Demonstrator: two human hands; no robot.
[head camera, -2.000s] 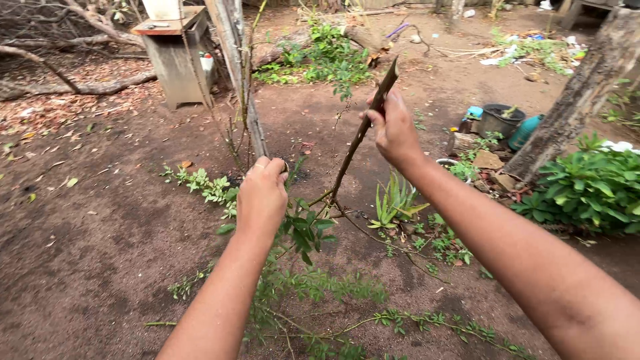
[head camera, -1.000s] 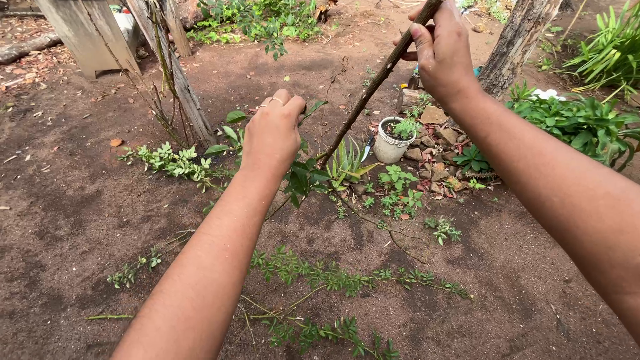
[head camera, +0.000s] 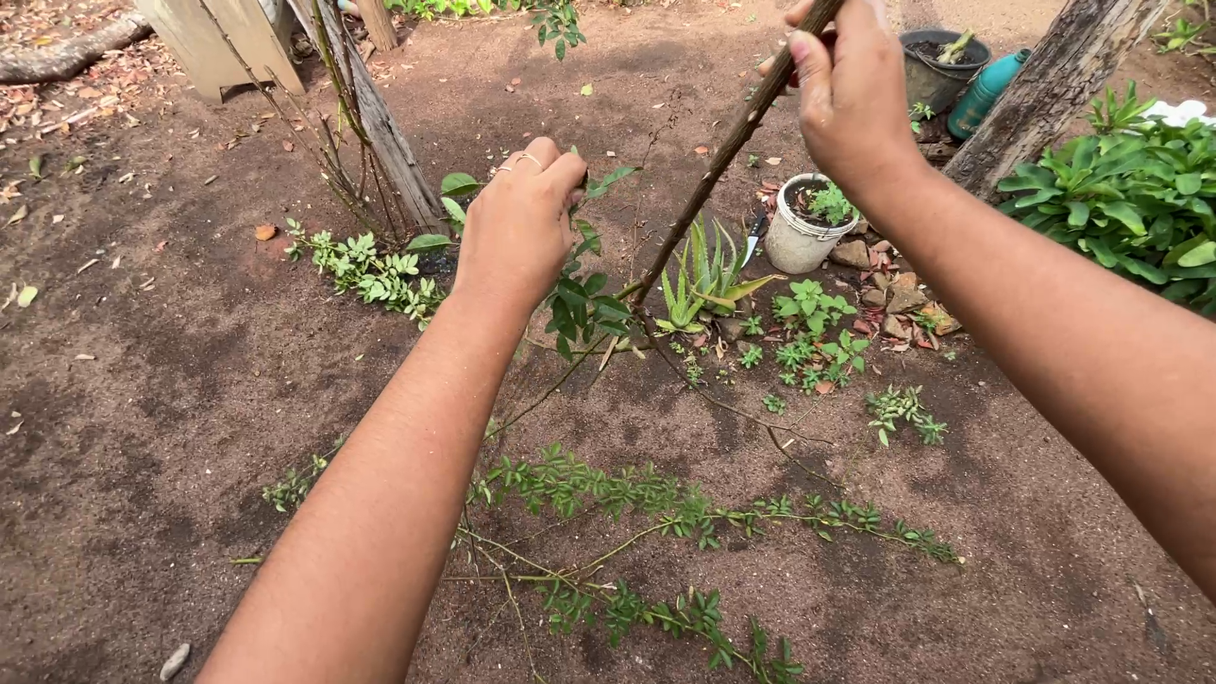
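Observation:
My right hand (head camera: 850, 90) grips the upper part of a thick brown thorny stem (head camera: 727, 157), which slants down to a fork with thinner branches. Closed near the leafy side shoots (head camera: 581, 304) of this cutting is my left hand (head camera: 527, 214), with a ring on it; what its fingers pinch is hidden behind them. Long green leafy branches (head camera: 655, 522) spread over the ground below. Behind the fork stands an aloe plant (head camera: 708, 275), and a knife (head camera: 754, 237) is beside it.
A white bucket with a plant (head camera: 798, 237) stands by stones (head camera: 902, 294). Farther back are a dark pot (head camera: 940, 71), a teal bottle (head camera: 988, 93) and a leaning wooden post (head camera: 1045, 95). Another weathered post (head camera: 385, 133) with thin stems rises at left. Leafy plants (head camera: 1130, 199) grow at right.
The view has tilted downward since the oldest frame. My right hand stays on the thick stem, now at the top of the view, and my left hand remains by the leafy shoots.

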